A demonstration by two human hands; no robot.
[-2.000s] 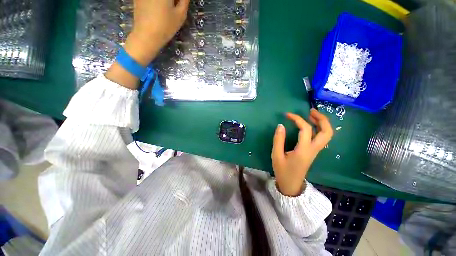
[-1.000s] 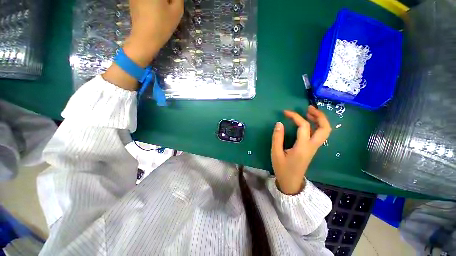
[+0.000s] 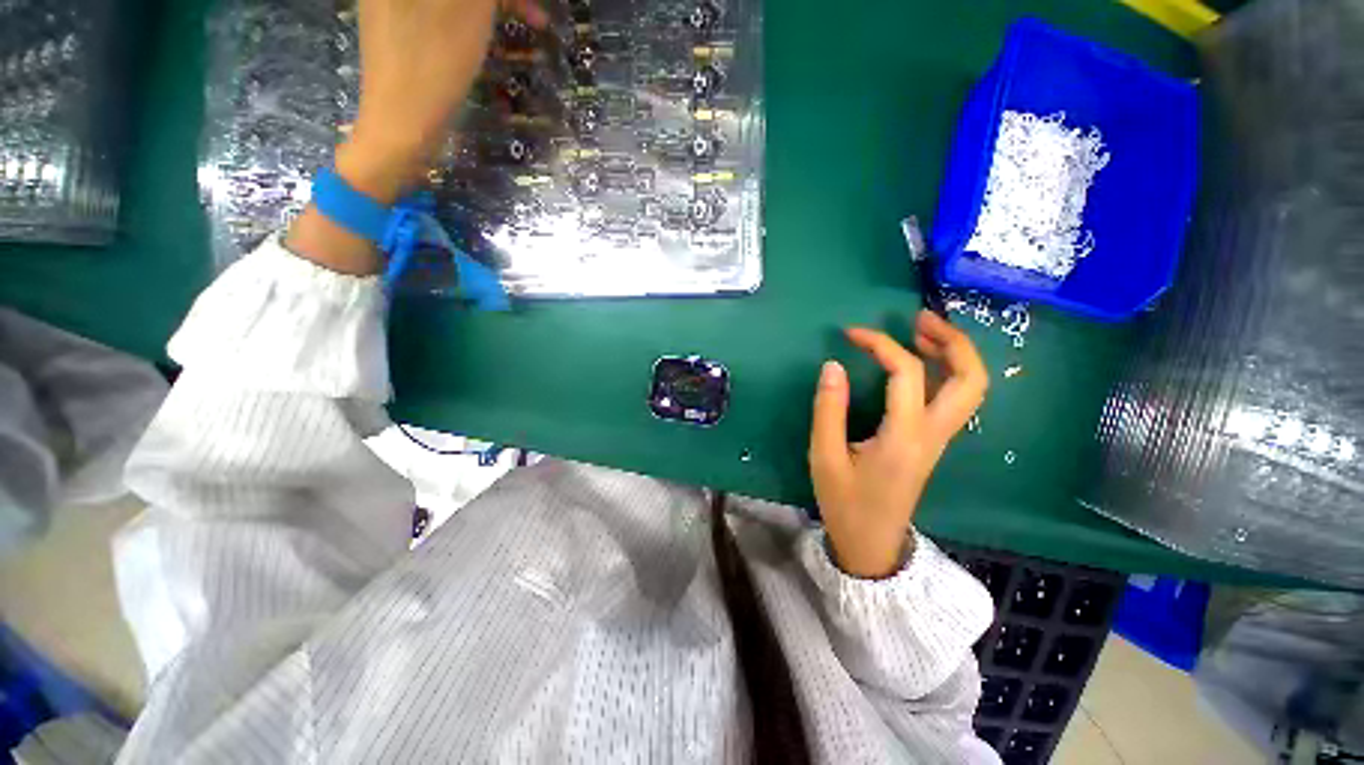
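Note:
My left hand [image 3: 426,75] reaches over the clear blister tray [image 3: 628,269], which holds rows of small flex cable assemblies. It is cut off by the top edge, and what its fingertips hold cannot be told. A blue strap is on that wrist. My right hand [image 3: 895,434] hovers over or rests at the mat's near part with fingers apart and empty. A black watch housing [image 3: 690,390] lies on the green mat between my hands. The tweezers [image 3: 920,257] lie just beyond my right fingertips, partly hidden by them.
A blue parts bin [image 3: 1152,194] holds a heap of white rings, with loose ones scattered beside it. Stacked blister trays [image 3: 1257,389] stand at the right, another stack [image 3: 57,135] far left. A black compartment tray [image 3: 1047,635] and a white tray [image 3: 449,481] sit below the bench edge.
My left hand and wrist have moved slightly left and up over the blister tray. My right hand and the watch housing are nearly unchanged.

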